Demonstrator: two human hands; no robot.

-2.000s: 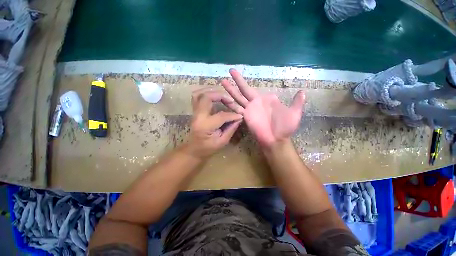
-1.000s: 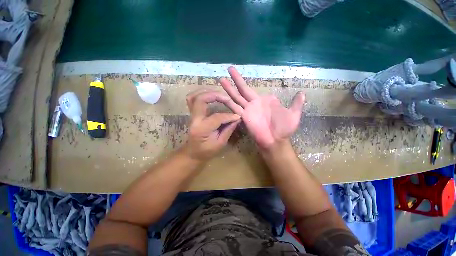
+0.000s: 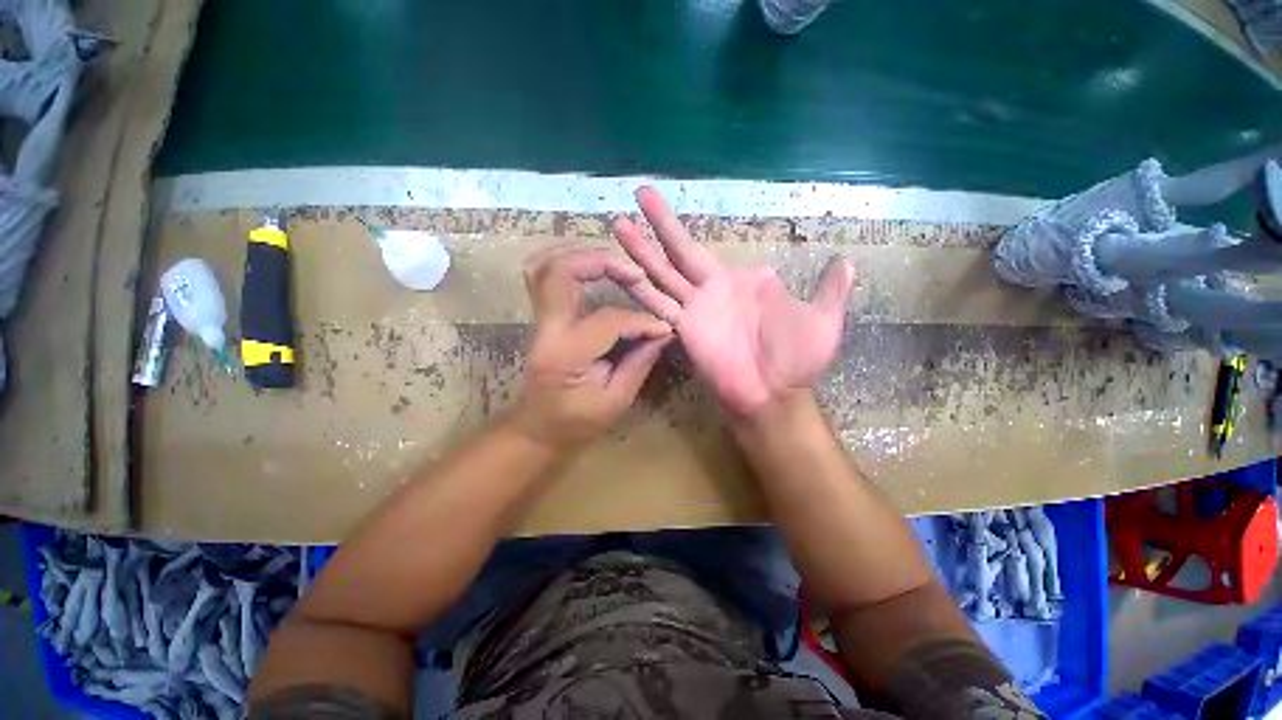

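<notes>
My left hand (image 3: pixel 584 338) is over the bench, thumb and fingertip pinched together against the edge of my right palm. Nothing shows between these fingertips; anything tiny there is too small to tell. My right hand (image 3: pixel 759 317) is palm up, fingers spread and empty. To the left on the brown bench (image 3: pixel 422 478) lie a white glue bottle (image 3: pixel 416 260), a yellow-black utility knife (image 3: pixel 267 305), another glue bottle (image 3: pixel 194 300) and a slim silver piece (image 3: pixel 152 342).
Grey-white units (image 3: pixel 1076 260) stand at the right bench edge, near a small yellow-black cutter (image 3: pixel 1226 405). The green belt (image 3: pixel 633 92) runs beyond, with a grey-white part (image 3: pixel 790 13) at the top. Cardboard (image 3: pixel 120 253) is at left, limb parts (image 3: pixel 176 612) and a red stool (image 3: pixel 1195 544) below.
The grey-white part on the belt has moved left and mostly out of the top of the picture. My hands keep nearly the same pose, with only slight shifts.
</notes>
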